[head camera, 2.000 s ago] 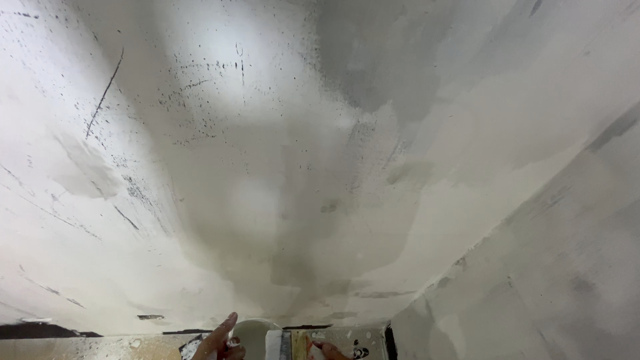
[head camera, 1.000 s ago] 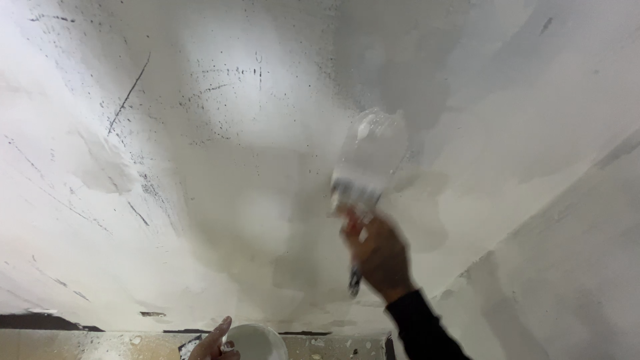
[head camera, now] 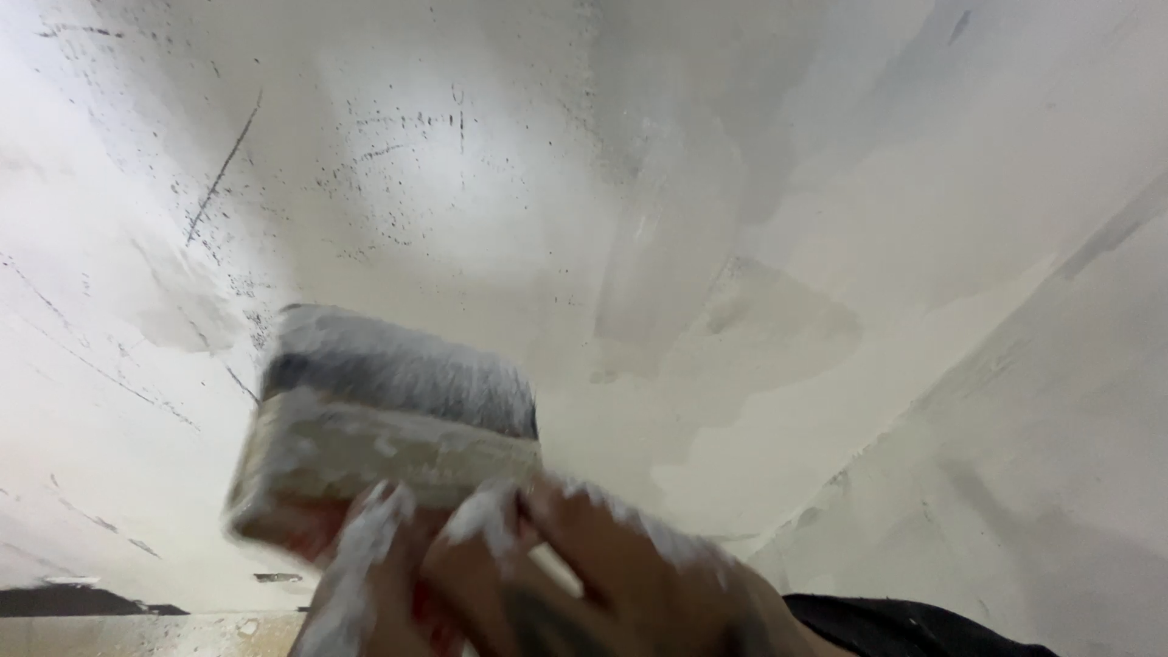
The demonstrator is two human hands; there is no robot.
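A wide, flat paintbrush (head camera: pixel 392 401) with white-coated bristles and a smeared, pale ferrule is tilted in front of the plastered surface (head camera: pixel 639 274); part of a red handle shows below it. My right hand (head camera: pixel 584 566), streaked with white, grips this brush at its base, with a dark sleeve behind the wrist at the lower right. A white-smeared finger (head camera: pixel 356 566) also lies against the brush on the left; which hand it belongs to cannot be told. Otherwise my left hand is hidden or out of view. Motion blurs the brush and fingers.
Grey and off-white patches, dark scratches (head camera: pixel 224 169) and specks mark the plastered surface. An adjoining grey surface (head camera: pixel 985 493) meets it along a diagonal corner at right. A dark gap and a tan, spattered strip (head camera: pixel 155 634) run along the lower left.
From the upper middle, my right hand has brought the brush down, left and much closer to the camera. The white container seen beside my left hand earlier no longer shows.
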